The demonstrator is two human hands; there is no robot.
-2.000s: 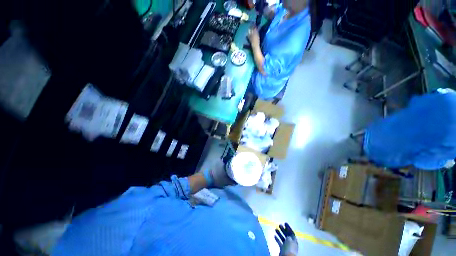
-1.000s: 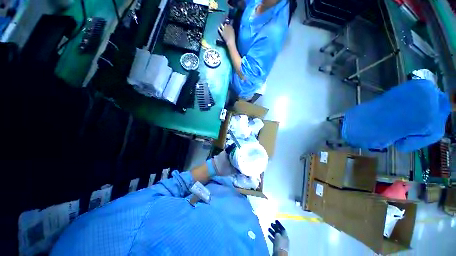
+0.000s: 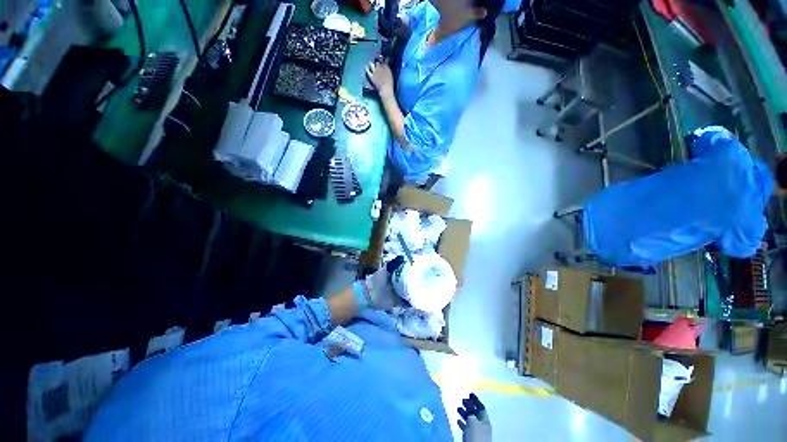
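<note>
My left hand (image 3: pixel 377 287), in a pale glove with dark fingertips, holds a round white pot (image 3: pixel 427 282) in front of my body. A thin dark stick (image 3: pixel 406 246) shows at the pot's upper left edge. The fingers around the pot are partly hidden. My right hand (image 3: pixel 474 418), gloved with dark fingertips, is low at the bottom edge and partly cut off. Its fingers look apart and nothing shows in it.
An open carton (image 3: pixel 459 250) with white wrapped items stands behind the pot. A green bench (image 3: pixel 319 226) with trays and dishes is ahead left; a person in blue (image 3: pixel 436 86) works there. Another person (image 3: pixel 673 211) is at right, above brown cartons (image 3: pixel 591 363). Dark bins line the left.
The view has moved forward and turned, bringing the bench and carton nearer. The pot stays in my left hand. My right hand has sunk towards the bottom edge.
</note>
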